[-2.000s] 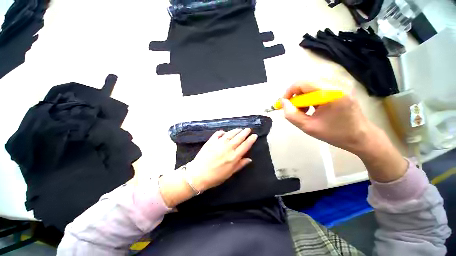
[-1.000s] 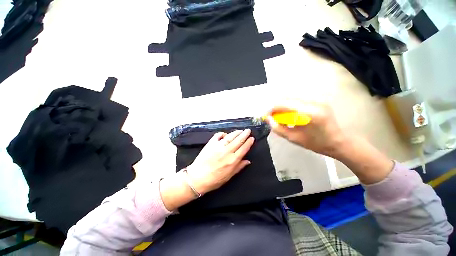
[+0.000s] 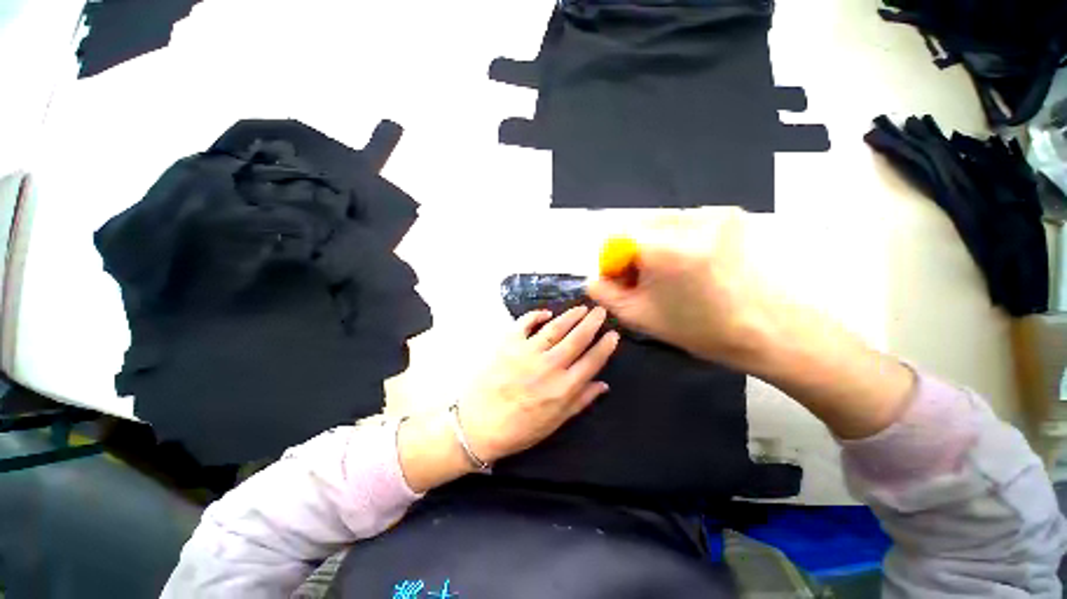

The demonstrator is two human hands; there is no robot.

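A black fabric panel point(image 3: 667, 410) lies in front of me with a tab at its lower right. Wet, shiny glue point(image 3: 538, 289) shows along its far edge at the left; the rest of that edge is hidden under my right hand. My left hand point(image 3: 532, 380) lies flat on the panel, fingers spread just below the glued edge. My right hand point(image 3: 673, 287) is slightly blurred and grips the glue brush by its yellow handle point(image 3: 619, 257), which points up towards me. The bristles are hidden behind the fingers, at the panel's far edge.
A heap of black panels point(image 3: 257, 304) lies at the left. Another tabbed black panel point(image 3: 661, 117) lies beyond my hands. Black strips point(image 3: 977, 205) fan out at the right, with black looped parts point(image 3: 995, 47) behind them. More black pieces point(image 3: 129, 29) lie at the far left.
The view has shifted, so the table's things sit further right. My right hand has moved left along the panel's far edge with the brush. My left hand still presses the panel.
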